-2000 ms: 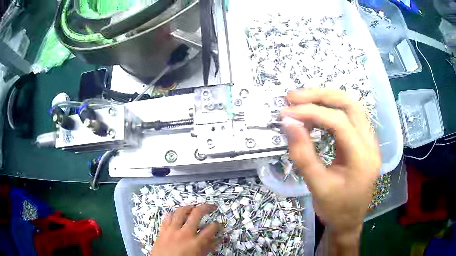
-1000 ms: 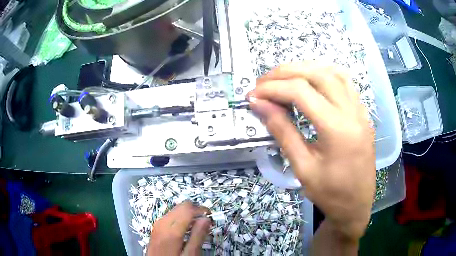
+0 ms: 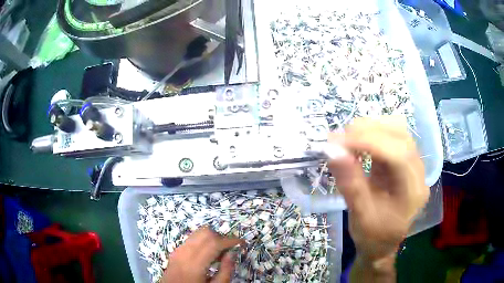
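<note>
My right hand (image 3: pixel 381 188), partly blurred, is at the right end of the machine's base plate (image 3: pixel 149 176). Its thumb and finger pinch a white-headed stem part (image 3: pixel 334 150), with a thin stem pointing left over the plate. The fixture (image 3: pixel 237 110) is left of this hand, with no finger on it. My left hand (image 3: pixel 196 257) is low in the lower parts bin (image 3: pixel 128 221), fingers bent among the white-headed parts. Whether it grips one is unclear.
The upper parts bin (image 3: pixel 428 127), heaped with similar parts, is behind my right hand. An air cylinder (image 3: pixel 96 130) is at the left, a bowl feeder (image 3: pixel 149 47) at upper left. Small clear boxes, one (image 3: pixel 463 130) nearer, are at the right edge.
My right hand first moved left to the fixture, then came back right and down, now with a stem part pinched. My left hand has stayed in the lower bin, its fingers shifting.
</note>
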